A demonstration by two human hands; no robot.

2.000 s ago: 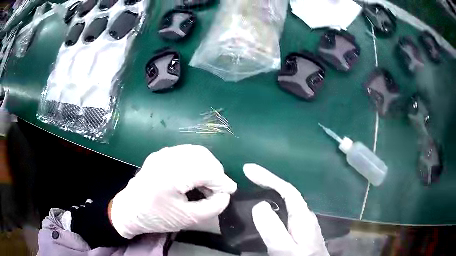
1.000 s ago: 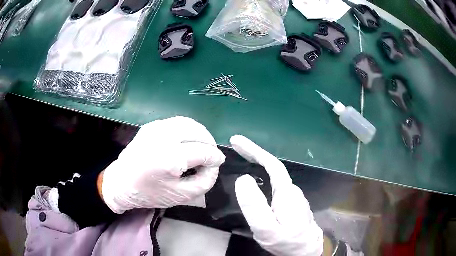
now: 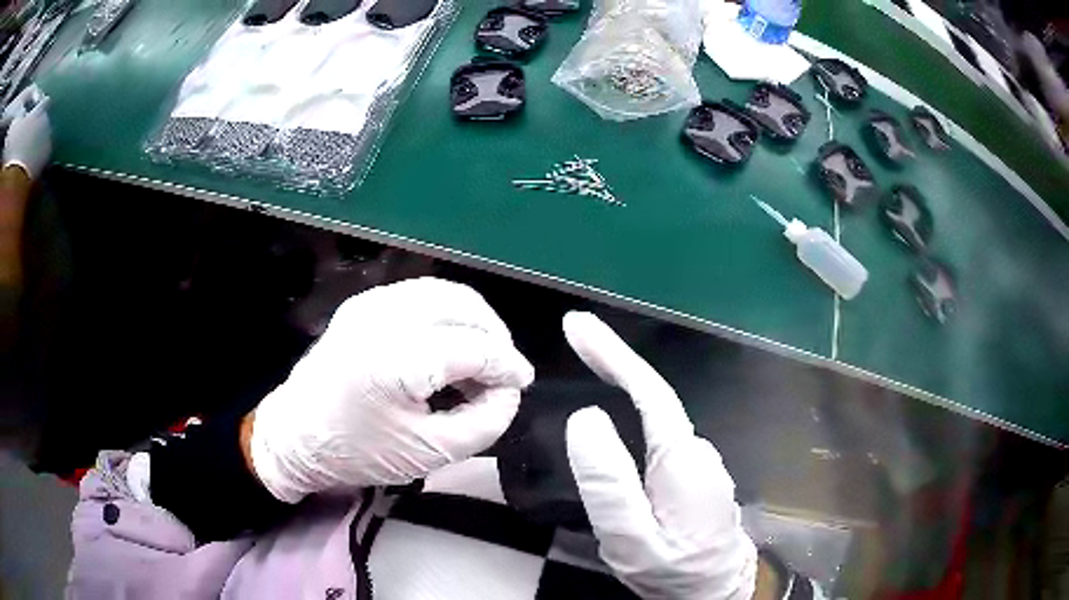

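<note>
My left hand (image 3: pixel 393 393), in a white glove, is curled over my lap with thumb and fingertips together. A dark spot shows inside the curl; whether it is a held part or a gap cannot be told. My right hand (image 3: pixel 662 486), also gloved, has forefinger and thumb apart, and no held thing is clear in it. A dark shape lies between the hands, its nature unclear. Thin metal pins (image 3: pixel 574 181) lie loose on the green bench (image 3: pixel 469 217) beyond my hands. A white needle-tip bottle (image 3: pixel 830 260) lies on its side to their right.
Several grey-and-black device units (image 3: pixel 846 175) lie at centre and right. A clear blister tray (image 3: pixel 272 100) holds black shells at left. A plastic bag of pins (image 3: pixel 633 70) and a blue-labelled bottle (image 3: pixel 771 14) on white paper stand farther back. Another person's gloved hand (image 3: pixel 26 135) is at far left.
The view has shifted, so the bench and its objects sit higher in it and more lap shows. Both hands stay in nearly the same pose. Another person's hand now shows at far left.
</note>
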